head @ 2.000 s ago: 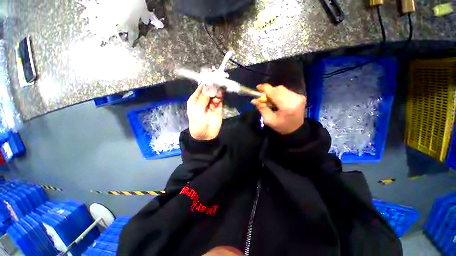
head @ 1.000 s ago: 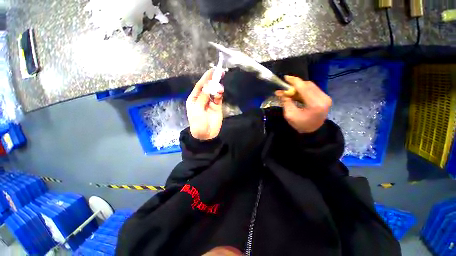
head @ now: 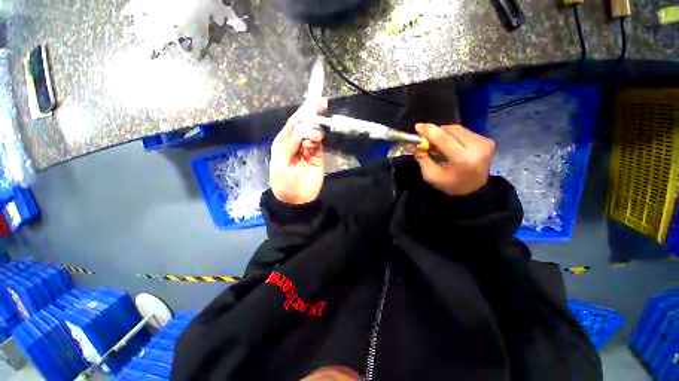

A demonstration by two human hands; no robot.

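Note:
My left hand (head: 296, 165) pinches a small whitish moulded plastic part (head: 311, 97) between thumb and fingers, just off the bench's front edge. The part's slim end points up and away. My right hand (head: 456, 158) grips the handle of a soldering-iron-type tool (head: 365, 128) with a pale barrel. The tool lies nearly level and points left. Its tip end meets or overlaps the part by my left fingers; exact contact is hard to tell.
Speckled bench (head: 246, 82) with a whitish plastic heap (head: 190, 22), a black round object (head: 331, 9), a cord and black pliers (head: 509, 13). Below sit the left blue bin (head: 212, 195), right blue bin (head: 532, 156) of clear pieces, and a yellow crate (head: 646, 160).
The tool has swung from pointing up-left over the part to nearly level beside my left fingers. The part has turned slightly, and my left hand has moved slightly left.

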